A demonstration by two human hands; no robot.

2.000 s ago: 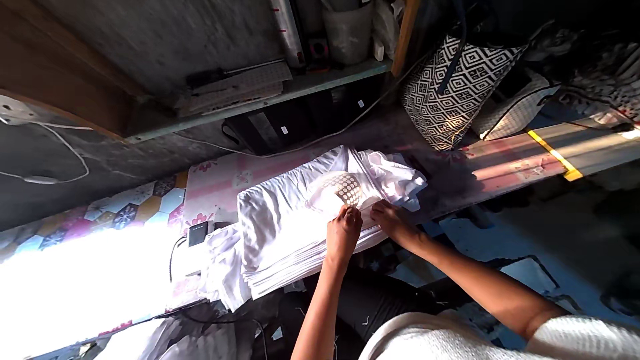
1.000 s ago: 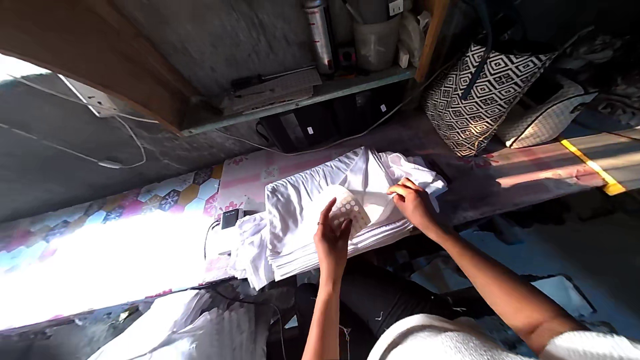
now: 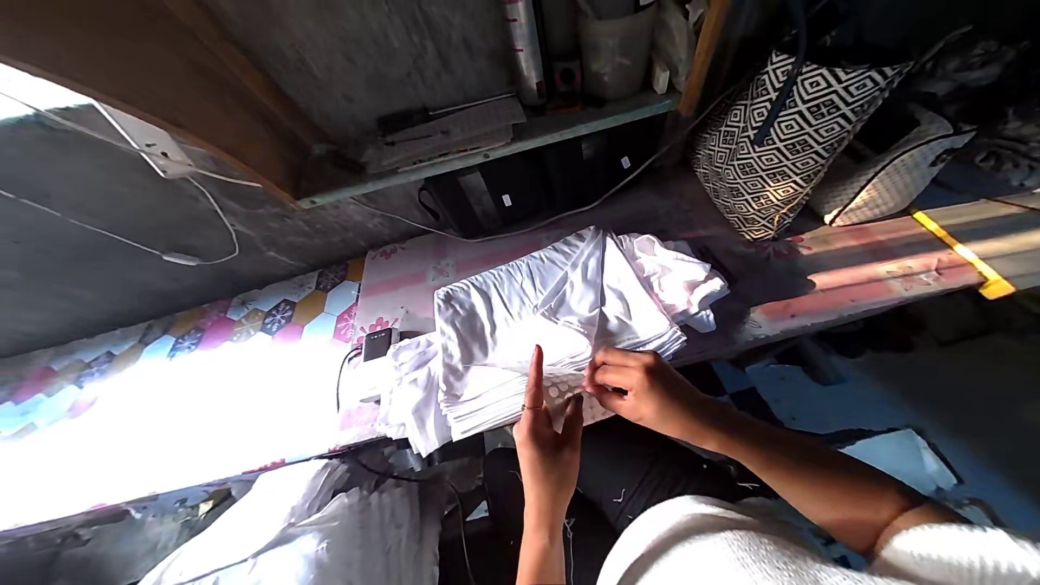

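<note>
A stack of folded white cloth (image 3: 520, 305) lies on the covered bench, with crumpled white fabric (image 3: 674, 280) at its right end. At the near edge of the stack is a small sheet with pale round dots (image 3: 561, 388). My left hand (image 3: 548, 435) is at this sheet, index finger extended and thumb apart; whether it grips the sheet is unclear. My right hand (image 3: 634, 386) has its fingers bent together at the right edge of the sheet, pinching it.
A small black device (image 3: 379, 344) with a cable sits left of the stack. A patterned tote bag (image 3: 792, 138) and a light pouch (image 3: 890, 175) stand at the back right. Behind the stack is a shelf (image 3: 487, 154). A yellow strip (image 3: 963, 252) crosses the bench at right.
The dotted sheet was on top of the stack and is now at its near edge. Both hands have come nearer to my body with it. My left index finger is now extended.
</note>
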